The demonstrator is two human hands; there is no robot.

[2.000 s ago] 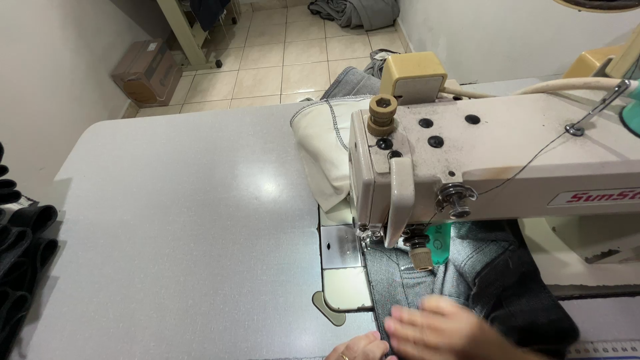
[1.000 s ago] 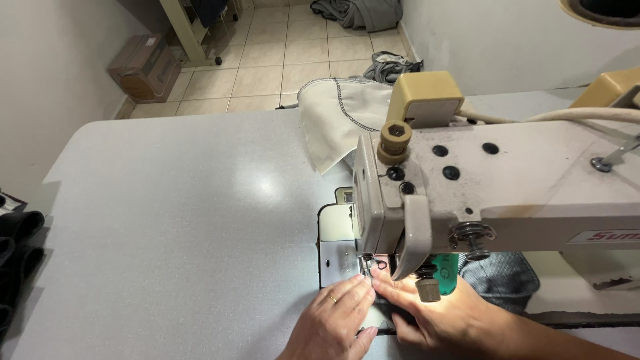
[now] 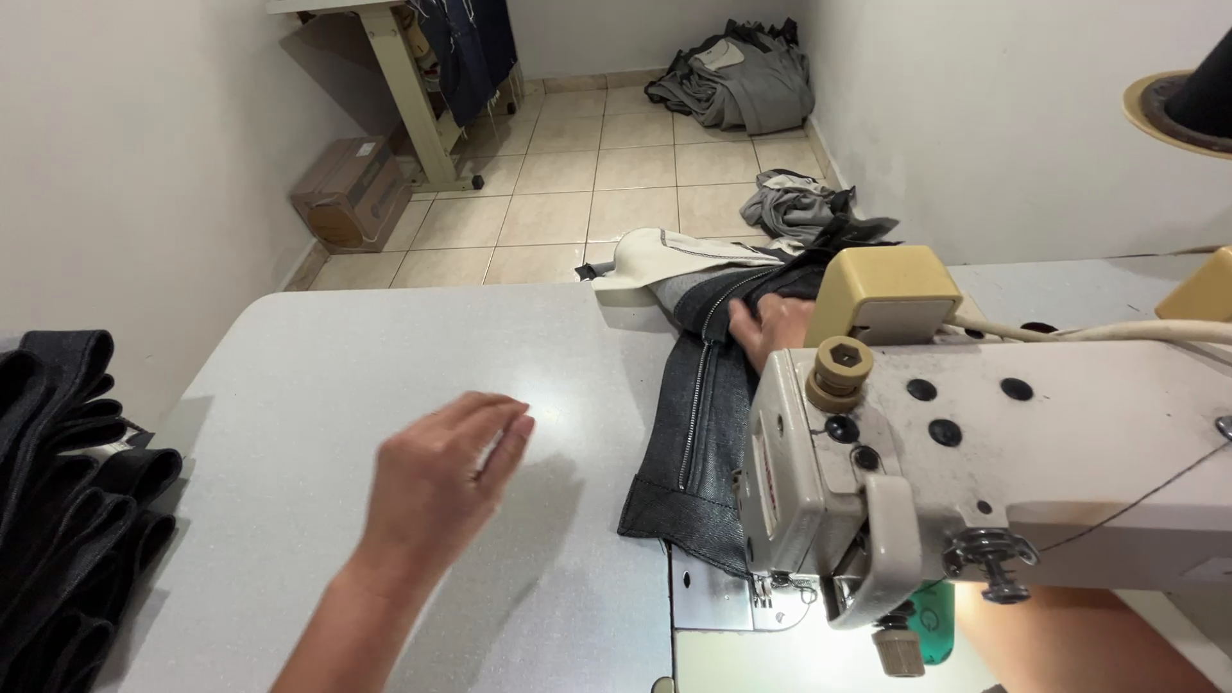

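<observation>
Dark denim trousers with a metal zipper (image 3: 697,414) lie behind and left of the head of a white sewing machine (image 3: 924,414). My right hand (image 3: 776,325) reaches past the machine and rests on the denim, partly hidden by the machine's yellow box; whether it grips the cloth cannot be told. A cream pocket lining (image 3: 664,258) hangs at the table's far edge with the trousers. My left hand (image 3: 457,452) hovers over the table, left of the trousers, with nothing in it and its fingers slightly apart. The presser foot (image 3: 762,589) stands over the metal plate, beside the waistband's lower corner.
A pile of folded dark denim (image 3: 67,500) borders the grey table (image 3: 318,385) on the left. Grey garments (image 3: 751,87) lie on the tiled floor beyond, with a smaller heap (image 3: 794,202) nearer. A cardboard box (image 3: 354,192) sits by the left wall, beside another table's leg (image 3: 409,101).
Both hands have left the presser foot. My left hand has moved up and left; my right is now behind the machine head. The zipper part of the denim now shows left of the machine.
</observation>
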